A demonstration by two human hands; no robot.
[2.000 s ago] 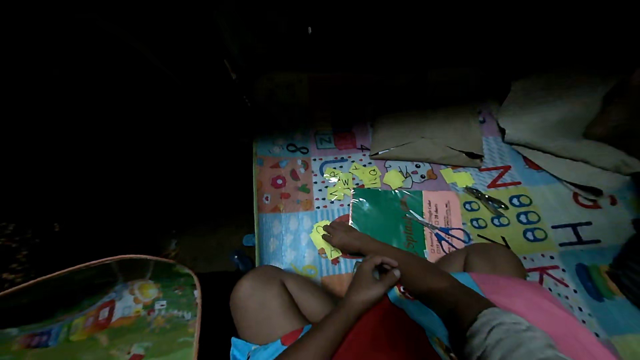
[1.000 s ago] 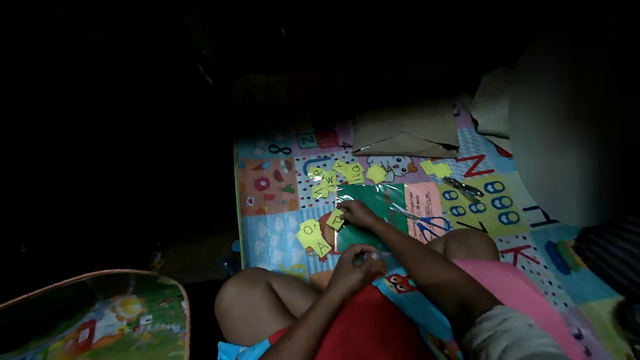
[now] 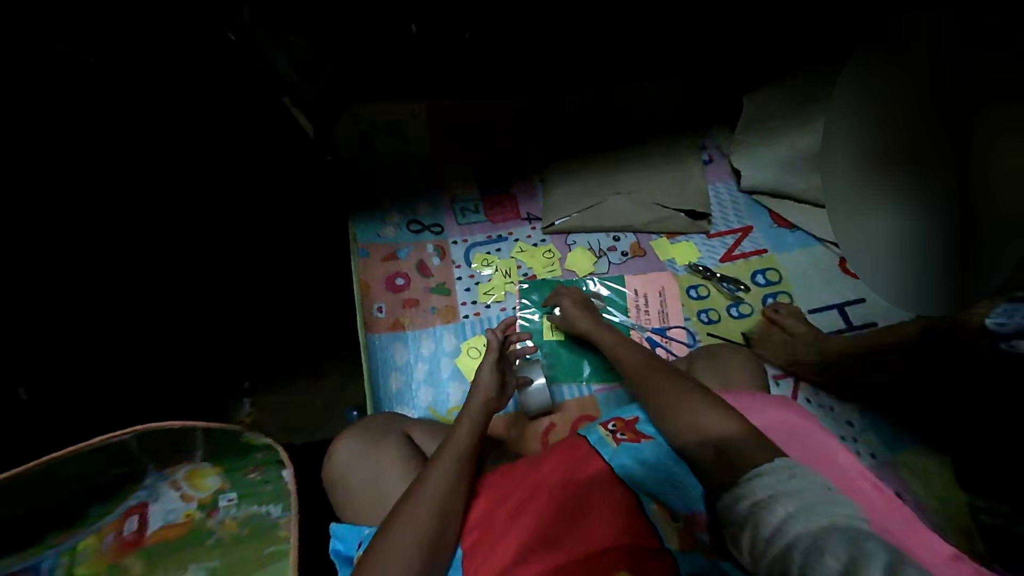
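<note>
A green plastic-covered packet (image 3: pixel 588 356) with a pink, printed end lies flat before me. My right hand (image 3: pixel 574 310) is on it, its fingertips at a yellow lettered paper piece (image 3: pixel 553 328); whether they pinch it is unclear. At the packet's left edge is my left hand (image 3: pixel 502 364), fingers spread, beside a grey, shiny strip (image 3: pixel 534 388) whose kind I cannot tell. Blue-handled scissors (image 3: pixel 670 340) rest across the packet's right side. Yellow cut-outs with letters (image 3: pixel 506 274) cluster beyond the packet, and another, marked O (image 3: pixel 472 354), lies left of my left hand.
A patterned play mat (image 3: pixel 408 296) spreads under everything. Brown paper (image 3: pixel 628 188) lies at its far side, and a dark metal tool (image 3: pixel 720 278) at the right, near another person's foot (image 3: pixel 788 336). A blurred pale shape stands at right. A printed, rimmed item (image 3: pixel 200 496) is lower left.
My right hand has moved from the cut-outs left of the packet onto the packet. My left hand has moved forward to its left edge. Another person's foot has appeared at the right.
</note>
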